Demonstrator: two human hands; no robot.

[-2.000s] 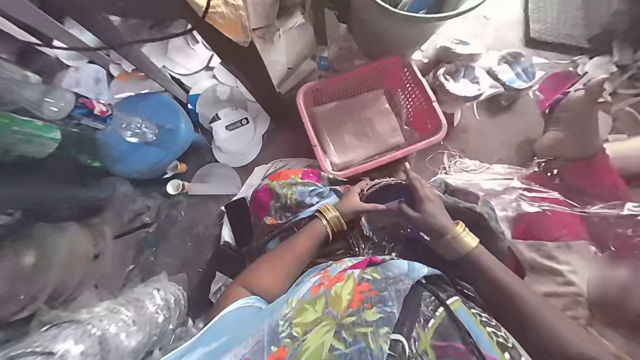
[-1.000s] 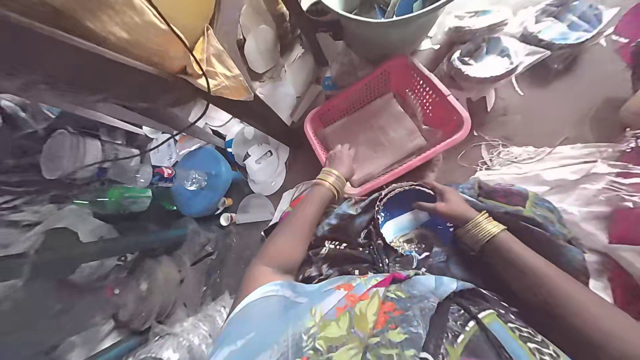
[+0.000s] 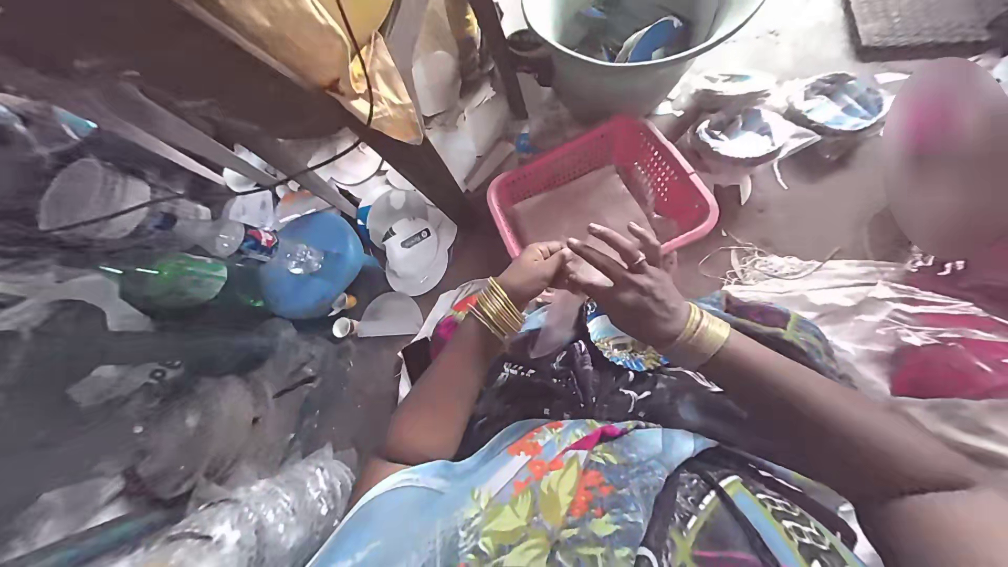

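Observation:
My left hand [image 3: 537,272] and my right hand [image 3: 630,287] meet above my lap, at the near edge of the pink plastic basket [image 3: 685,189]. The left fingers are pinched together around something thin that I cannot make out. The right fingers are spread, and their lower tips touch the left hand. A thin translucent piece [image 3: 557,321] hangs below the hands. In my lap, partly hidden by the right hand, lies a round blue and white item with a ragged edge [image 3: 626,346]. A flat brownish sheet [image 3: 579,209] lies in the basket.
A grey bucket [image 3: 622,87] with scraps stands behind the basket. Bowl-like foil pieces [image 3: 839,102] lie at the back right. At left are a blue round container [image 3: 311,264], a green plastic bottle [image 3: 177,279] and white caps [image 3: 417,256] near a dark table leg. Another person [image 3: 949,157] is at right.
My left hand has come back from the basket to meet my right hand. The right hand has let go of the round blue item's rim, which now lies in my lap.

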